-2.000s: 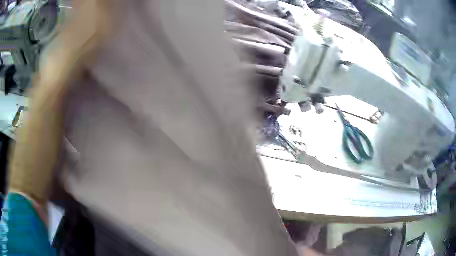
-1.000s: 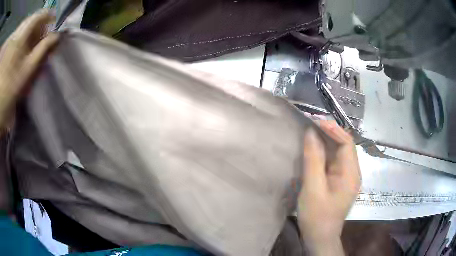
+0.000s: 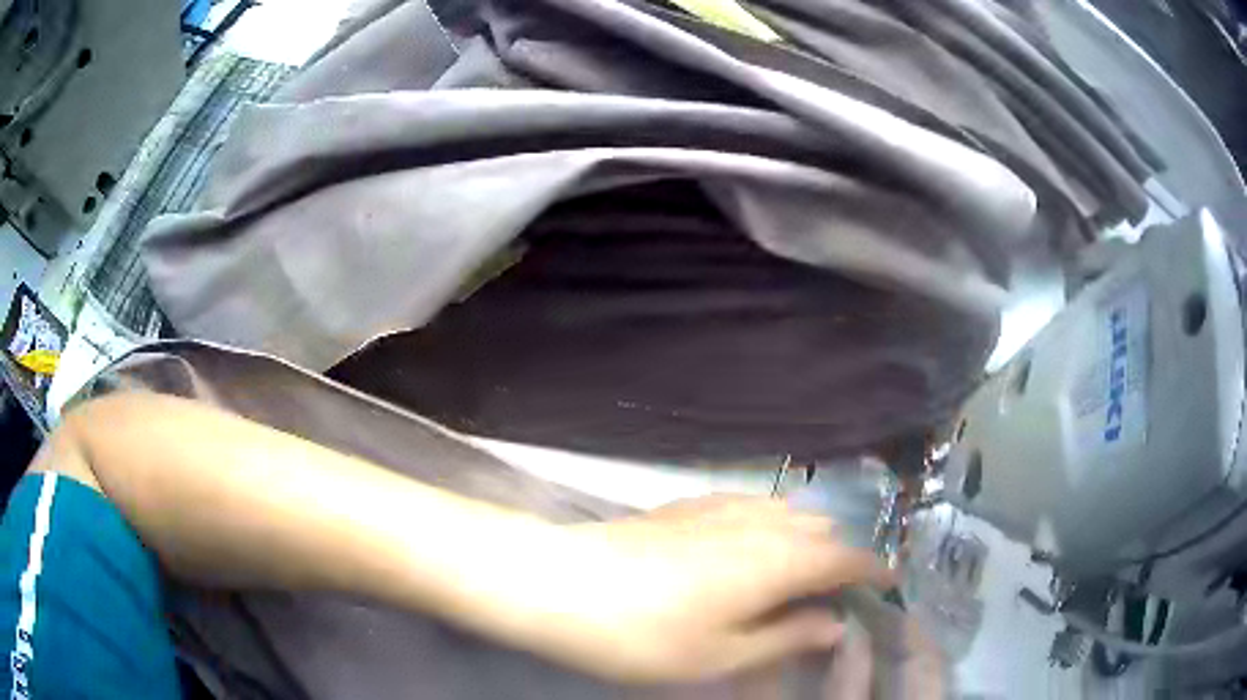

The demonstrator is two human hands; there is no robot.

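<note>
A grey-taupe garment panel lies across the front of the table, under my left forearm. My left hand reaches right, beside the needle area; its fingers are blurred and bent over the fabric edge. My right hand shows only as blurred fingers at the bottom, touching or close to the left fingertips; whether it grips is not clear. A dark brown panel lies behind. The white sewing machine head stands at the right, its presser foot partly hidden.
Folded taupe fabric is heaped across the back of the table. Small metal parts and the scissors' dark green loops show below the machine head. Another machine stands at the upper left.
The taupe panel has been lowered from the raised, spread position onto the table front. My left hand has moved from the far left to beside the needle. The view has shifted.
</note>
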